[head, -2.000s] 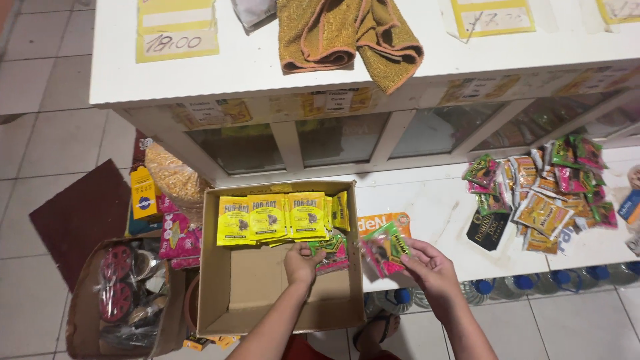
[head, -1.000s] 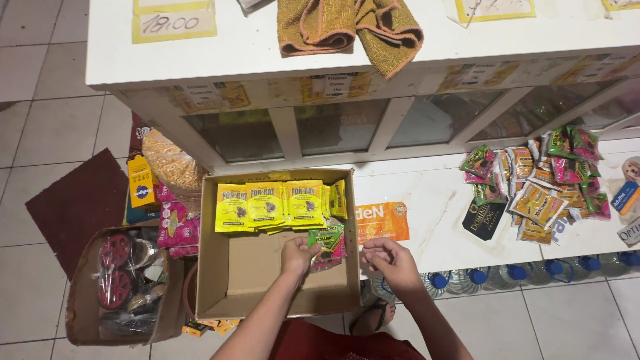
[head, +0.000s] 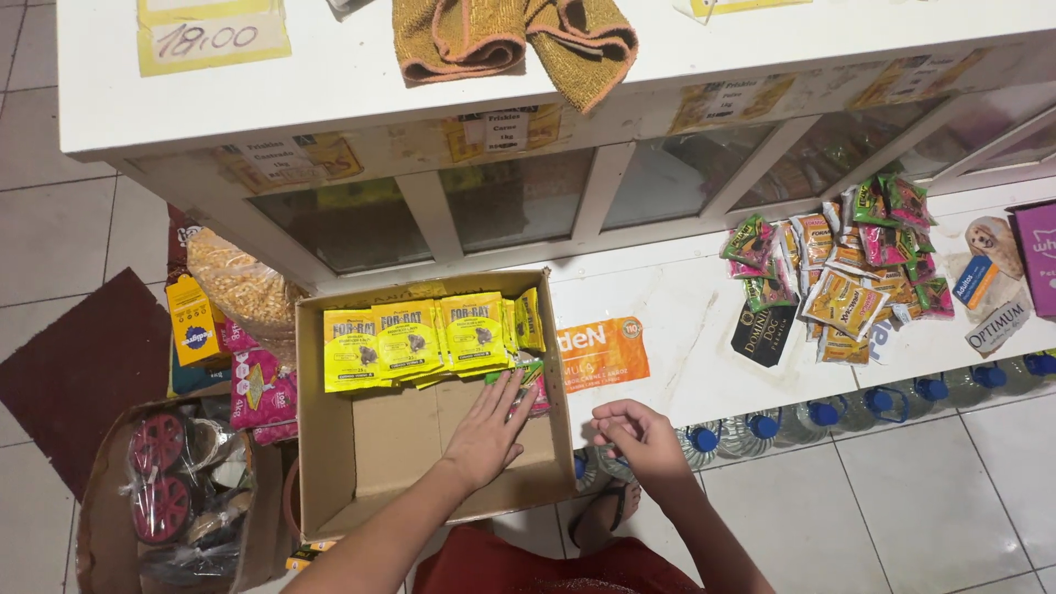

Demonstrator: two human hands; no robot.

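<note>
An open cardboard box (head: 326, 462) sits in front of me, with several yellow FOR RAT sachets (head: 412, 340) in overlapping rows along its far side. My left hand (head: 488, 429) reaches into the box, fingers spread flat on green and pink packets (head: 538, 389) at the right, partly covered by the fingers. Just outside the box's right wall, my right hand (head: 634, 433) hovers with curled fingers; nothing shows in it. Farther right, a loose pile of orange and white sachets (head: 846, 301) lies on the white ledge, with green and pink packets (head: 752, 241) at its edges.
A white counter (head: 330, 91) with a folded brown cloth (head: 462, 41) runs across the far side. Large water bottles with blue caps (head: 763, 427) line the ledge's foot. At left stand a bag of corn kernels (head: 239, 276) and another carton (head: 107, 503) with wrapped wheels.
The green and pink packet held in my right hand two seconds ago is gone from it. My left hand has flattened over the packets inside the box.
</note>
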